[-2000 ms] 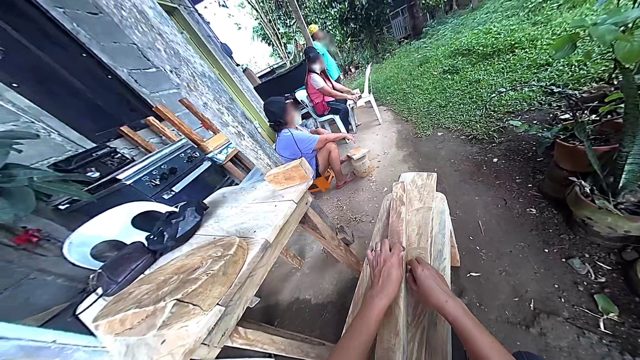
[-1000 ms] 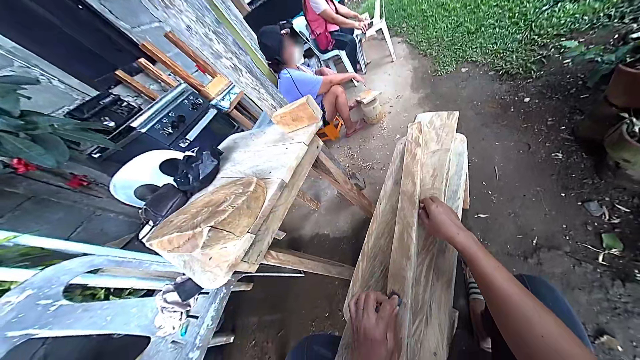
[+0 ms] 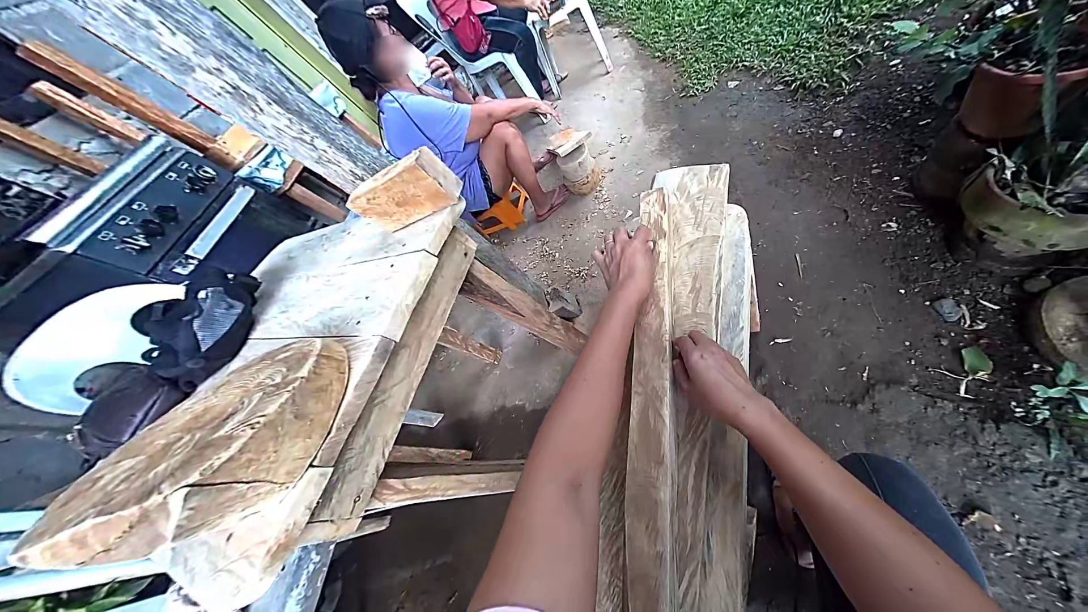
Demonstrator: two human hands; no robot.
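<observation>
A long narrow wooden board (image 3: 650,408) lies lengthwise on a wider plank bench (image 3: 701,476), with a shorter wood piece (image 3: 699,191) beside its far end. My left hand (image 3: 629,259) rests over the board's left edge near that far end, fingers bent around the edge. Lower down, my right hand (image 3: 710,374) is at the board's right edge, fingertips and thumb pinched there; whether a small item is between them is hidden. To the left, a carved leaf-shaped wood slab (image 3: 229,442) and a wood block (image 3: 404,191) lie on a wooden table (image 3: 340,289).
Beyond the table a person (image 3: 442,127) sits on a low orange stool (image 3: 503,211) beside a small wooden stump (image 3: 580,166). White plastic chairs (image 3: 501,64) hold another person. A black stove (image 3: 144,221) and a dark bag (image 3: 200,323) are at left, potted plants (image 3: 1028,212) at right.
My left hand has moved from the near part of the board to its far end. My right hand is now nearer to me than the left. The seated person has raised a hand toward the face.
</observation>
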